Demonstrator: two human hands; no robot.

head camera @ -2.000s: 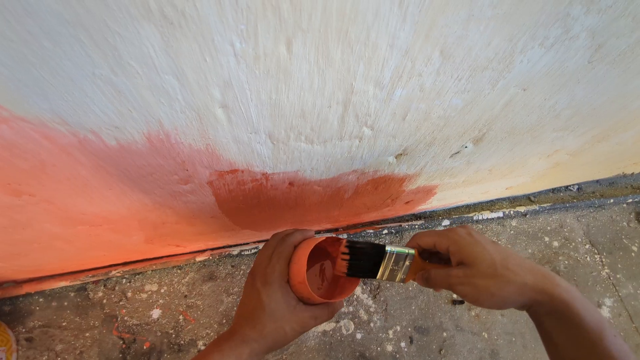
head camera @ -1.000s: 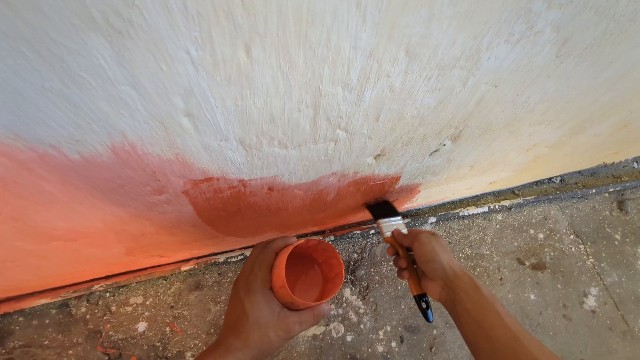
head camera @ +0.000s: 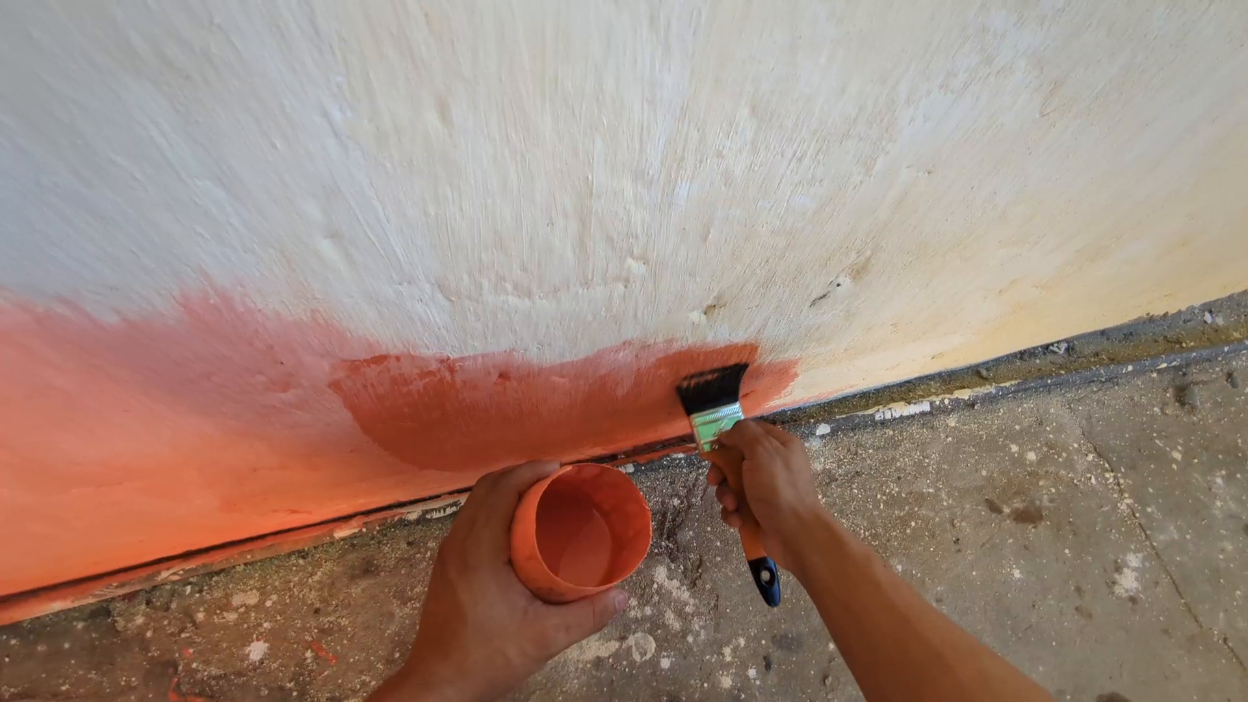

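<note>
My left hand (head camera: 497,580) is wrapped around an orange cup (head camera: 526,546), with orange paint (head camera: 575,541) inside it, at the lower middle. To its right, my right hand (head camera: 770,483) grips the handle of a flat paintbrush (head camera: 719,424) with black bristles, a metal ferrule and a black-tipped orange handle. The bristles lie against the low, darker orange patch (head camera: 507,409) on the wall. Paler orange paint (head camera: 146,429) covers the wall's lower left, while the wall (head camera: 604,175) above and to the right is whitish to cream.
A rough concrete floor (head camera: 975,526) with pale specks and a thin crack runs below the wall. Along the wall's foot is a narrow dark joint (head camera: 1053,361), its left stretch edged with orange paint. Small pits mark the wall above the brush.
The brush was at the cup's mouth two seconds ago; a second ago it was against the wall, near the orange patch's right end. My left hand still holds the cup.
</note>
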